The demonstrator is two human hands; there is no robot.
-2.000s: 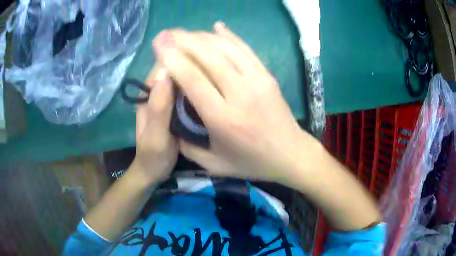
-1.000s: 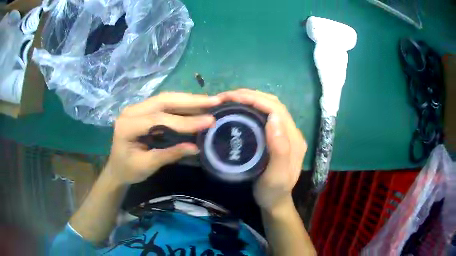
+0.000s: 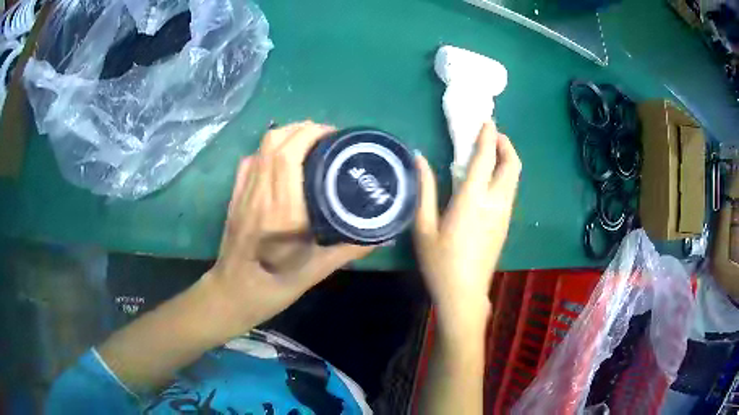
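Observation:
A dark cylindrical portable speaker (image 3: 320,212) is held by my left hand (image 3: 279,203), which wraps its left side. Its end face points up at the camera, with a white ring around a black disc with pale lettering. My right hand (image 3: 466,219) is just right of the speaker, over the handle of the white-wrapped mallet (image 3: 470,81). Its thumb and fingers are apart, with part of the handle showing between them. The lower handle is hidden under this hand. The mallet head lies on the green bench. No strap loop is visible on the speaker.
A crumpled clear bag (image 3: 154,105) with something dark inside lies at left. Black rings (image 3: 604,162) are heaped at right beside an open brown carton (image 3: 672,170). A red crate (image 3: 527,324) and plastic bag (image 3: 600,324) are below the bench edge. Part of another person's arm (image 3: 728,243) shows at far right.
My right hand has left the speaker and moved right to the mallet handle. My left hand now holds the speaker alone. The view has shifted right, showing the carton and the other person's arm.

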